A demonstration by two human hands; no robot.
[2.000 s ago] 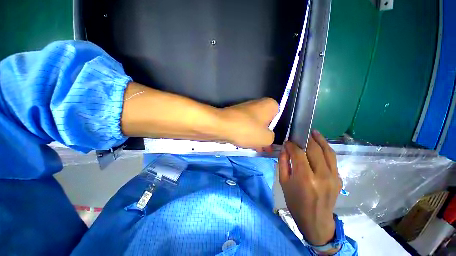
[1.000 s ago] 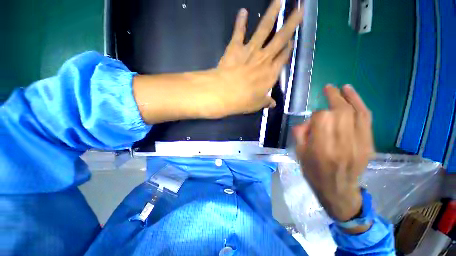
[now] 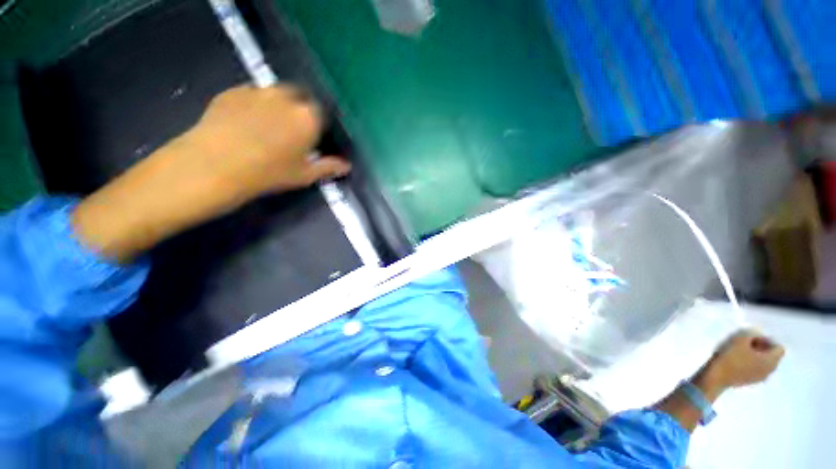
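The black insulating sheet lines the chassis tray, which lies tilted across the left of the view. A white strip runs along the right side of the sheet, beside the dark chassis side wall. My left hand lies over this strip and the wall, blurred, with its thumb out; its other fingertips are hidden. My right hand is far out at the lower right, closed on the end of a thin, curved white release liner. The bare white front flange faces my body.
The green bench top lies right of the tray, with a metal bracket at the top. Blue-faced stacked panels stand at the upper right. Clear plastic film hangs below the bench edge. A white surface is at the lower right.
The view has turned, tilting the tray. My right hand has moved from beside the tray to the lower right and now holds the liner. My left hand's spread fingers have drawn in.
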